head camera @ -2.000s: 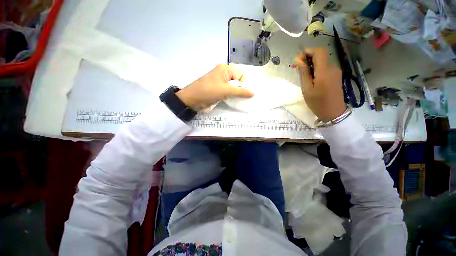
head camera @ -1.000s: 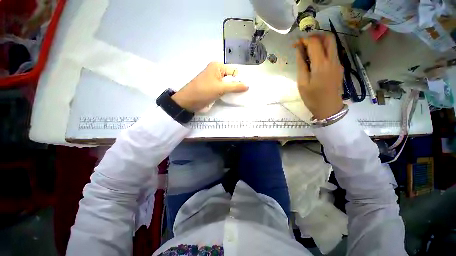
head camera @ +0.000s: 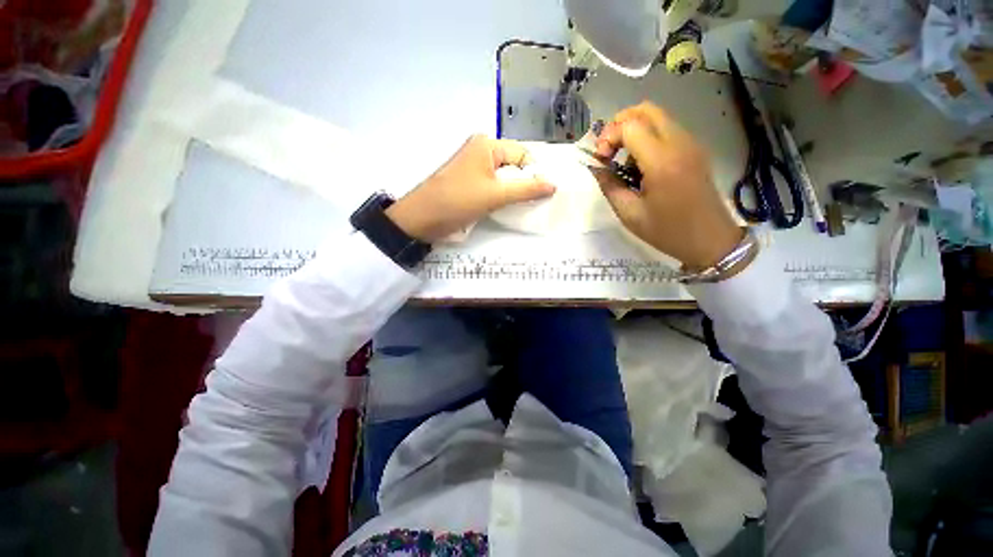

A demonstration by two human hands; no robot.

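A white fabric strip (head camera: 561,207) lies between my hands in front of the sewing machine (head camera: 626,31), whose rounded white head hides the needle area. My left hand (head camera: 470,187) is closed on the strip's left part, thumb on top. My right hand (head camera: 657,180) is at the strip's upper right edge, thumb and fingers pinching it. A small dark tool, perhaps thread snips (head camera: 623,169), sits mostly hidden in the right hand, its tip at the fabric. Another white band (head camera: 261,133) runs across the table to the left. The shiny slide plate (head camera: 528,98) lies behind the left hand.
Black-handled scissors (head camera: 769,185) and a slim white pen (head camera: 804,180) lie right of my right hand. Scraps and papers (head camera: 887,49) fill the upper right. A red container (head camera: 103,103) stands at the far left. A cream fabric pile (head camera: 686,435) lies right of my knees.
My right hand has moved left and down from beside the machine head to the fabric's upper right edge, uncovering the scissor handles. My left hand has stayed nearly in place.
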